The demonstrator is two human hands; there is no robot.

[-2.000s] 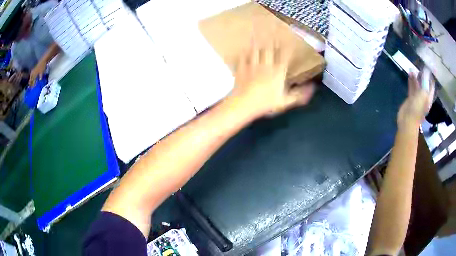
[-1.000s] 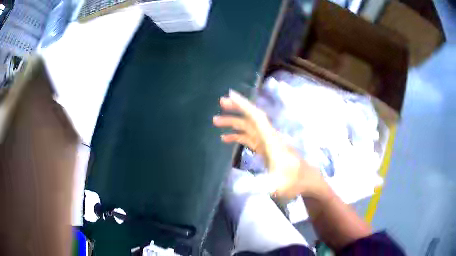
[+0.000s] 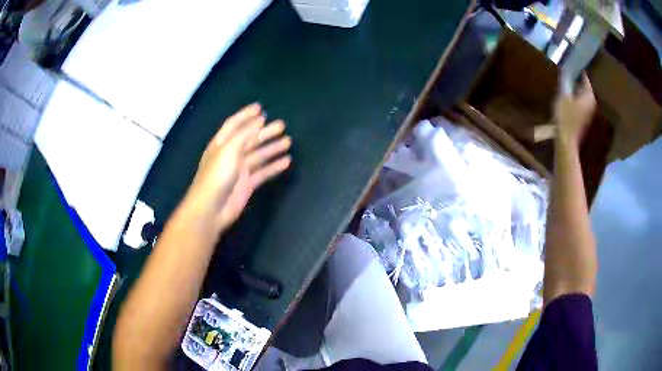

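My left hand (image 3: 236, 163) is over the dark green bench (image 3: 327, 138), fingers spread and nothing in it. My right hand (image 3: 575, 109) reaches to the upper right over a brown carton. A blurred greyish-white piece (image 3: 582, 52) is at its fingertips; whether the hand grips it cannot be told. An open white housing (image 3: 226, 335) with a circuit board inside lies at the bench's near edge. A black handle (image 3: 259, 284) lies just beyond it, and a white piece (image 3: 139, 224), possibly the mallet's head, is partly behind my left forearm.
White sheets (image 3: 101, 130) cover the left of the bench. A white stack (image 3: 331, 11) stands at the far side. A clear bag of white parts (image 3: 450, 232) fills a carton beside my legs. Another brown carton (image 3: 508, 76) is behind it. A blue-edged green board (image 3: 54, 268) is at left.
The brown cardboard seen at left a second ago is out of view. My left hand has come into view over the bench. My right hand has moved from the bench edge to the upper right.
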